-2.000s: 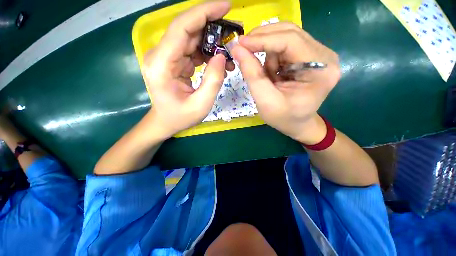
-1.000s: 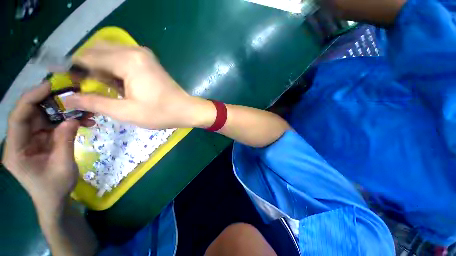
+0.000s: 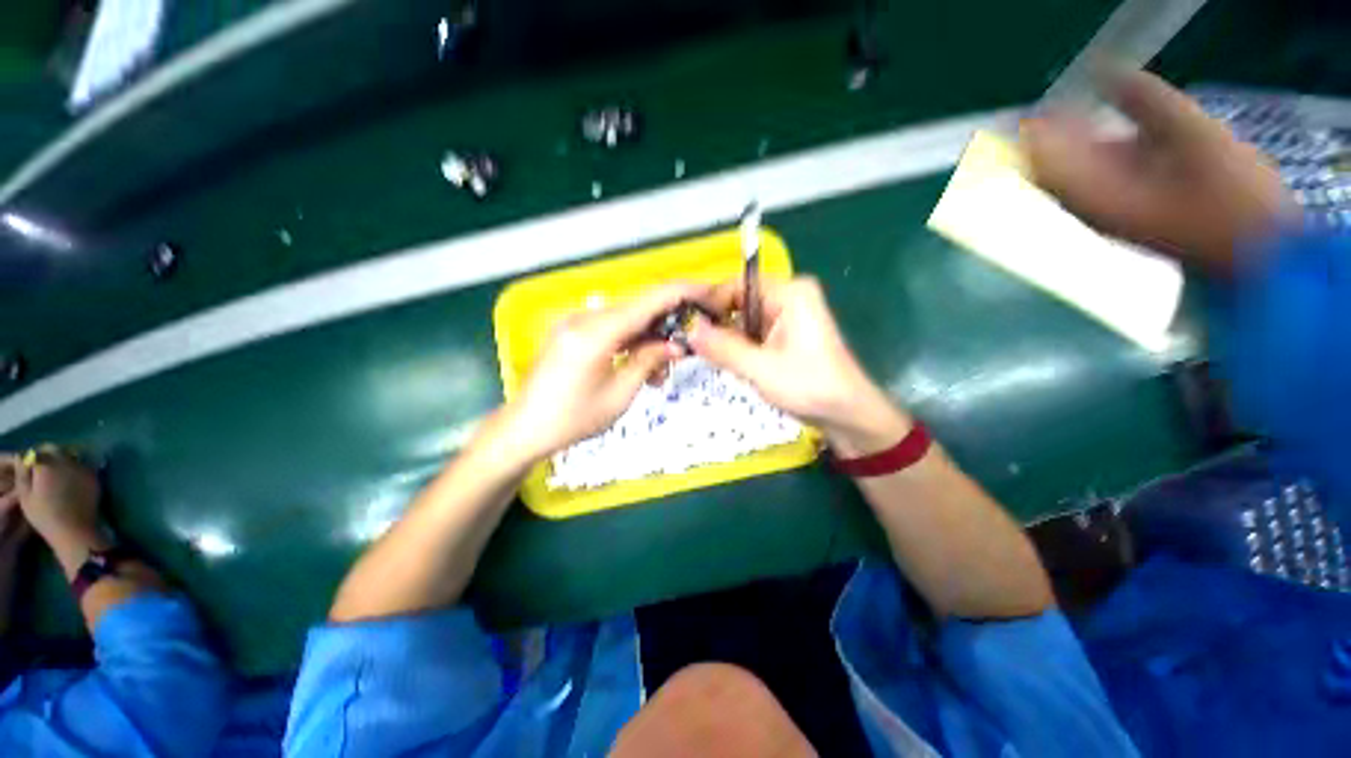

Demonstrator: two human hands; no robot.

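Observation:
A small black electronic module (image 3: pixel 682 322) is held over the upper part of a yellow tray (image 3: pixel 667 492). My left hand (image 3: pixel 593 363) grips it from the left, fingers and thumb around it. My right hand (image 3: pixel 785 348) touches the module with thumb and fingertips and holds silver tweezers (image 3: pixel 751 274), which stick up between the fingers, tip not clear. Many small white pads with blue marks (image 3: pixel 682 430) lie loose in the tray below my hands. The hands partly hide the module.
Several small dark modules (image 3: pixel 611 125) lie on the green belt (image 3: pixel 356 178) beyond the white strip (image 3: pixel 371 304). At right, another person's hand (image 3: pixel 1156 163) is over a pale yellow sheet (image 3: pixel 1059 245). Another person's hand (image 3: pixel 59 496) shows at far left. Clear blister trays (image 3: pixel 1296 536) stand at right.
The view has swung back from the right and sits farther off, showing more belt. My hands still hold the module together. The tweezers now point upward, clear of the module.

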